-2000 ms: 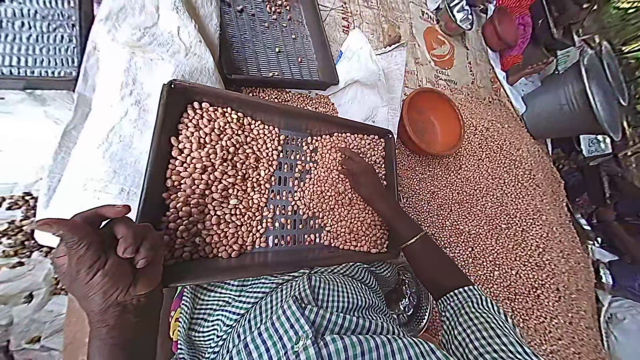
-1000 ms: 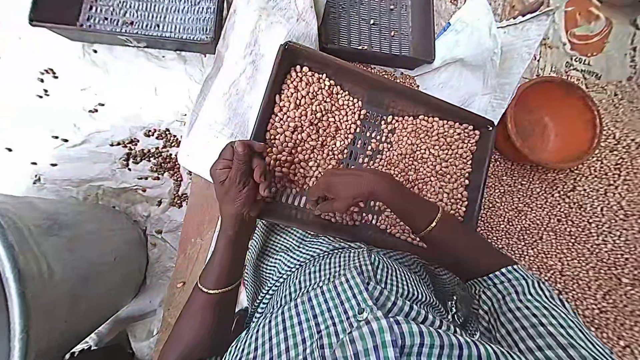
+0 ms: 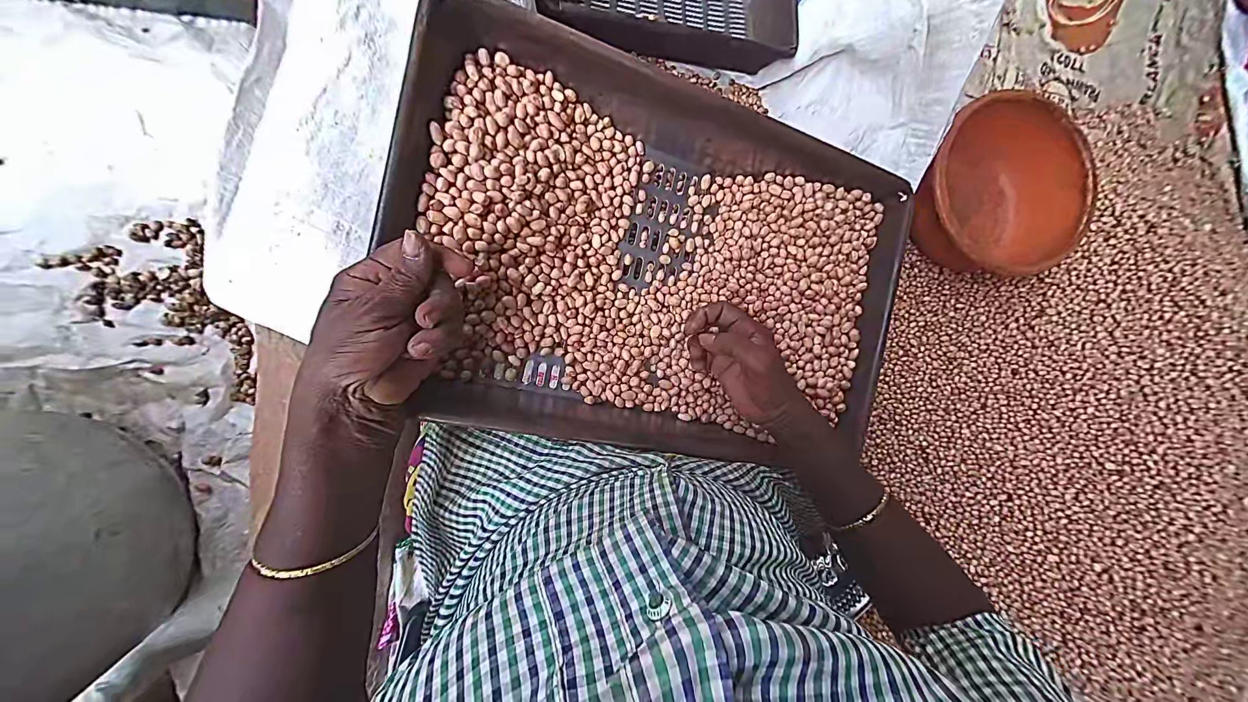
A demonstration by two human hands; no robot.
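A dark slotted plastic tray rests tilted across my lap. Larger shelled nuts fill its left part and smaller ones its right part, and the two heaps meet along the near side; bare slots show between them further up. My left hand is over the tray's left edge with curled fingers, the fingertips by the larger nuts; whether it holds a nut cannot be told. Over the smaller nuts near the tray's front side is my right hand, thumb and fingertips drawn together, their contents unclear.
An orange-brown bowl stands right of the tray, beside a wide spread of nuts. Another slotted tray lies beyond. At left are white sheeting, scattered dark pieces and a large grey container.
My right hand has moved right, from near my left hand to over the smaller nuts. Nuts now cover more of the slots along the tray's near side. The view has shifted.
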